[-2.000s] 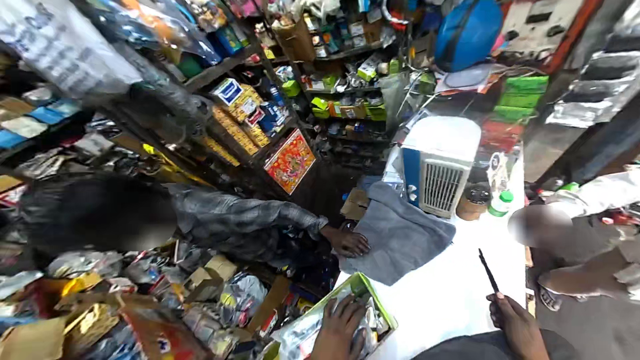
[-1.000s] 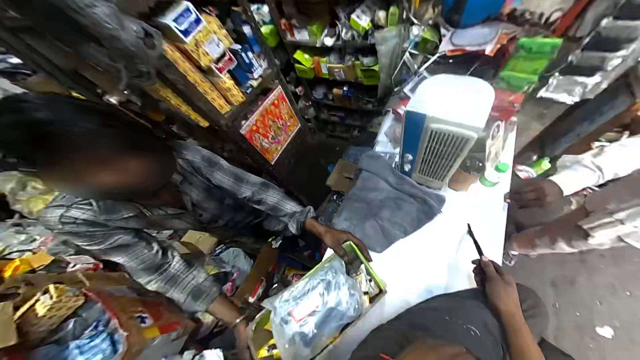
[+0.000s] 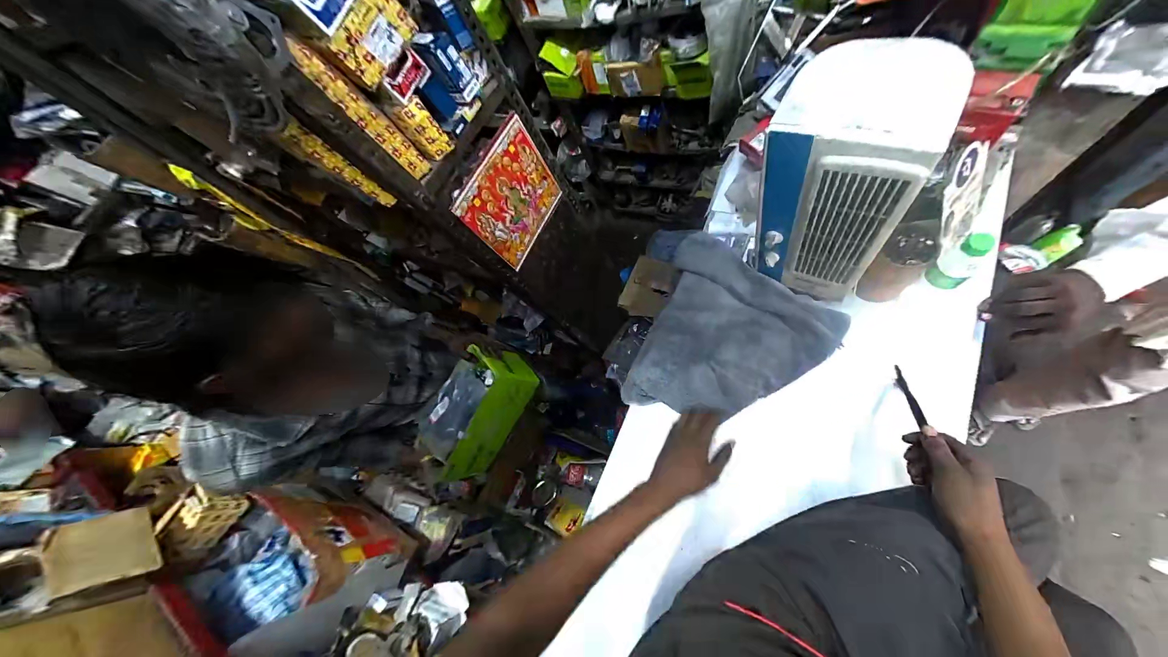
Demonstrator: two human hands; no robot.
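Observation:
My left hand (image 3: 686, 459) lies at the near edge of a folded grey cloth (image 3: 735, 333) on the white counter (image 3: 812, 438); its fingers reach toward the cloth and nothing shows in it. My right hand (image 3: 949, 470) holds a thin dark tool (image 3: 908, 394), its tip pointing up and left over the counter; whether it is a pen or a tweezer I cannot tell. A green bin (image 3: 493, 415) with plastic-wrapped parts is tilted at the left, off the counter, beside a person in a plaid shirt (image 3: 237, 447).
A white and blue air cooler (image 3: 849, 182) stands beyond the cloth, with a green-capped bottle (image 3: 961, 260) to its right. Another person's hand (image 3: 1045, 306) is at the counter's right edge. Open cardboard boxes (image 3: 100, 557) and loose parts crowd the lower left. Shelves of bins (image 3: 625, 73) stand behind.
The green bin has moved off the counter to the left, where the person in plaid is. My left hand, over that bin two seconds ago, is now by the grey cloth.

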